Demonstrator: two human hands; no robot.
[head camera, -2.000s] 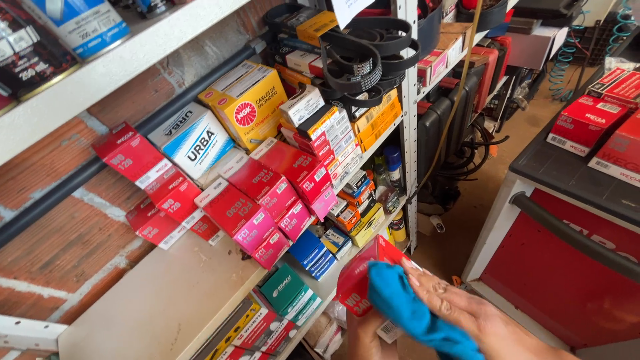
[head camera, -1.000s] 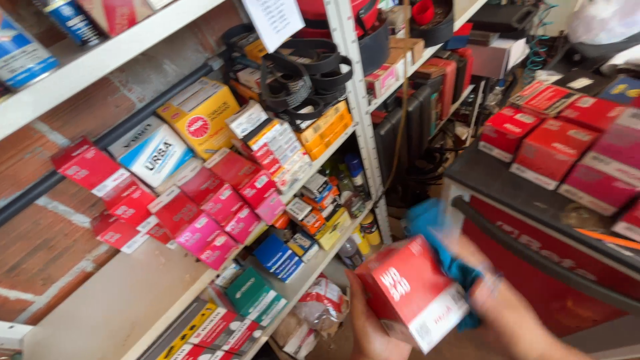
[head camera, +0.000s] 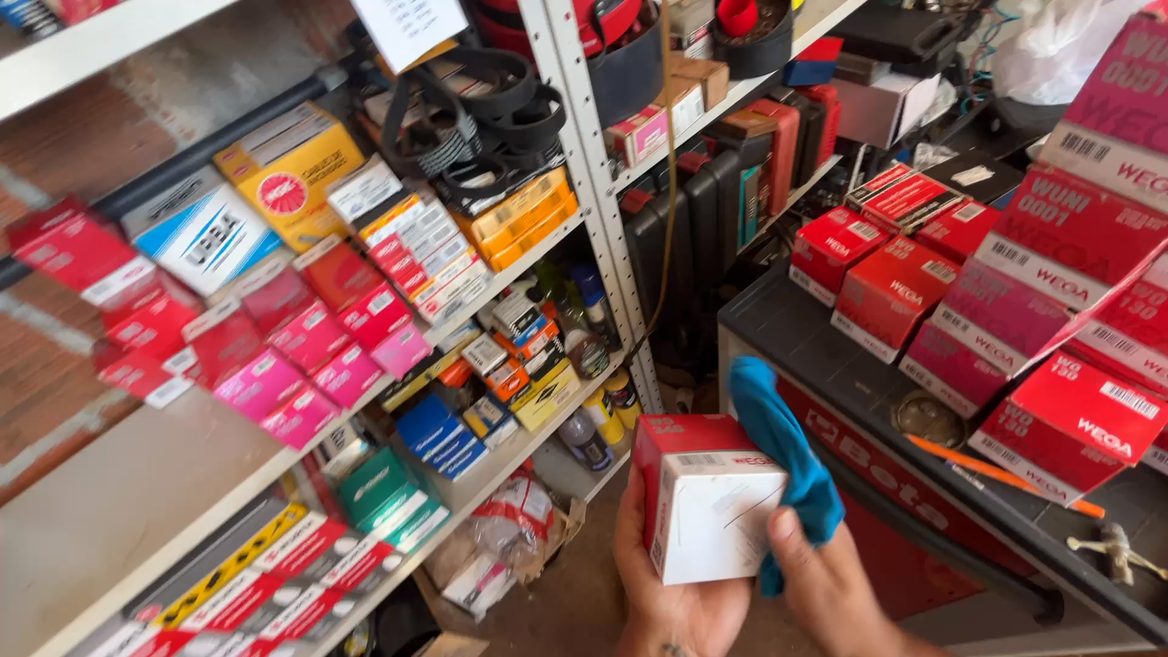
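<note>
My left hand (head camera: 680, 607) holds a red and white Wega cardboard box (head camera: 716, 516) from below and along its left side, its white face turned up toward the camera. Against the box's right side, my right hand (head camera: 826, 589) grips a blue cloth (head camera: 792, 447), thumb at the white face's edge. The cloth sticks up past the top of the box. To the left, rows of red and pink boxes (head camera: 274, 351) stand on a metal shelf. More red Wega boxes (head camera: 1072, 424) are stacked on the dark cabinet top to the right.
The perforated shelf upright (head camera: 593, 201) rises behind the held box. Black belts (head camera: 474, 119) lie on the upper shelf; green boxes (head camera: 388, 497) sit lower. Along the cabinet edge are an orange pencil-like stick (head camera: 1004, 474), a round metal lid (head camera: 928, 417) and a small metal fitting (head camera: 1115, 552).
The box has been turned in my hands from its red lettered side to a white face. The cloth has shifted around the box to its right side. The view has swung right.
</note>
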